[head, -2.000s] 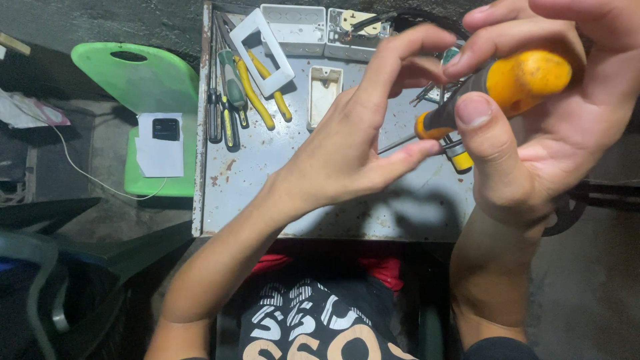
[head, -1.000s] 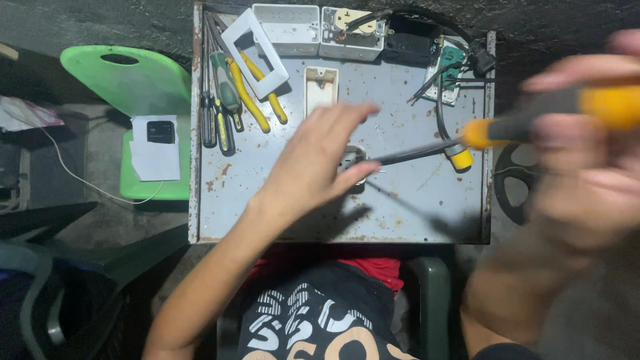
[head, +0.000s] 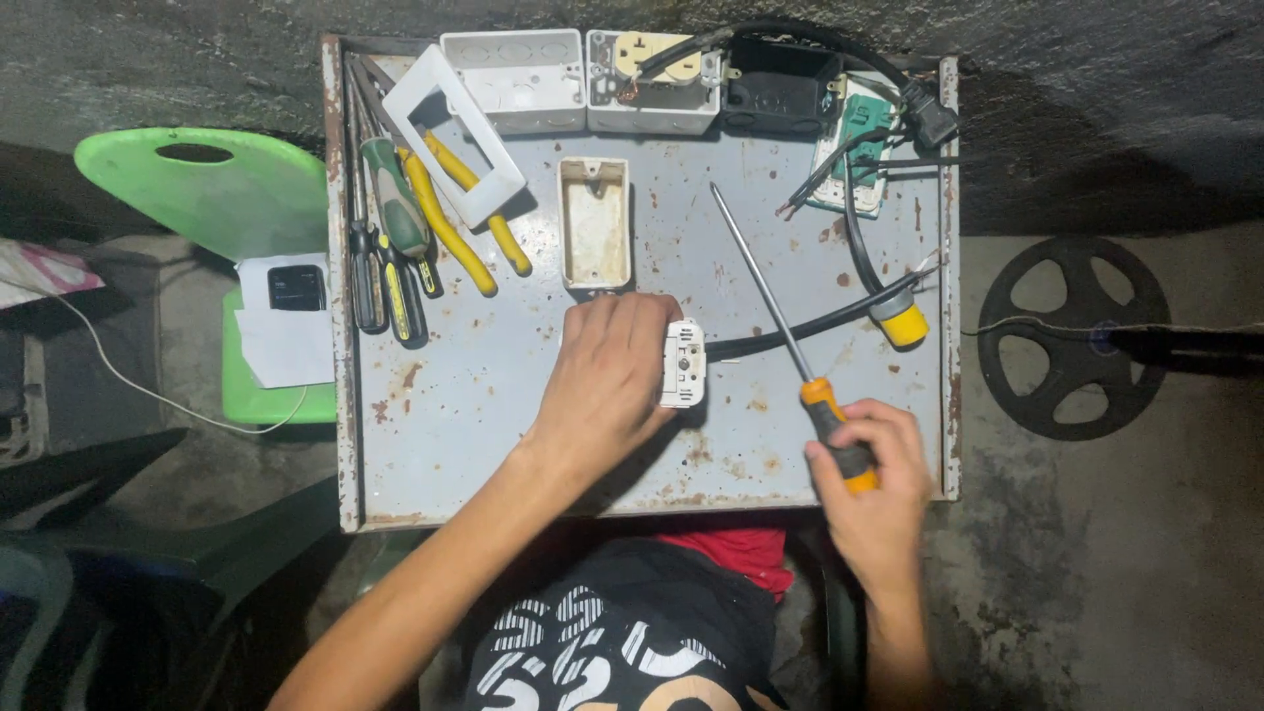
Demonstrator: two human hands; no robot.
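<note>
My left hand (head: pixel 610 370) holds a white electrical outlet module (head: pixel 684 362) by its left side, over the middle of the metal table. A black cable (head: pixel 780 331) runs right from the module to the table's right edge. My right hand (head: pixel 874 469) grips the orange and black handle of a screwdriver (head: pixel 760 281), whose shaft points up and left, with its tip beyond the module and apart from it. Above my left hand lies a narrow cream utility box (head: pixel 594 225). A yellow and grey plug (head: pixel 901 318) lies beside the cable.
White boxes (head: pixel 513 117), one with a cream receptacle (head: pixel 660 54), and a black box (head: pixel 780 104) line the back. At left lie a white frame plate (head: pixel 502 193), yellow-handled pliers (head: pixel 449 232) and several screwdrivers (head: pixel 365 286). A green outlet (head: pixel 867 123) sits back right.
The screwdriver and my right hand have come down to the table's front right. The white module now shows clearly in my left hand, which has moved away from the screwdriver's shaft.
</note>
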